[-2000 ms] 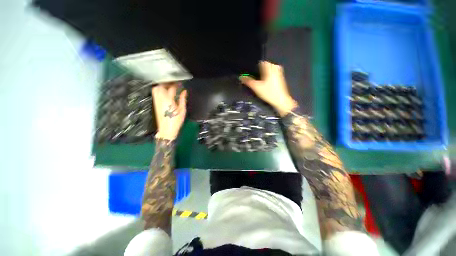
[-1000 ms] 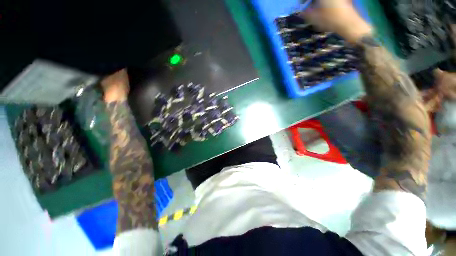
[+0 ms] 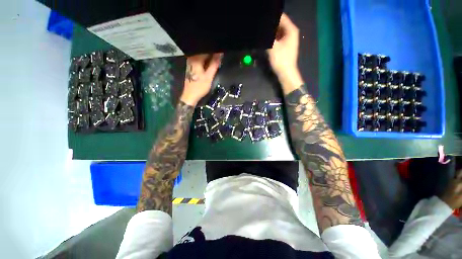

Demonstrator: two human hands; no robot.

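Note:
A loose pile of small black modules with silver ends (image 3: 240, 120) lies in front of me on the bench. A large black box (image 3: 228, 25) overhangs the work, with a green light (image 3: 247, 59) glowing below its lower edge. My left hand (image 3: 201, 76) is at the box's lower edge, left of the light; its fingertips are partly hidden and I cannot tell if it holds anything. My right hand (image 3: 284, 48) is at the box's right edge, its fingertips hidden behind it. A blue tray (image 3: 438, 96) on the right holds rows of modules (image 3: 390, 96).
A dense block of modules (image 3: 101, 91) sits at the left bench end, with clear plastic pieces (image 3: 158, 83) beside it. A white printed sheet (image 3: 136, 36) is on the box. A blue crate (image 3: 114, 184) is below the bench. Another person's sleeve (image 3: 423, 222) shows at lower right.
My right hand has moved from the blue tray back to the black box. My left hand remains near the box's lower edge. The view has turned and sharpened.

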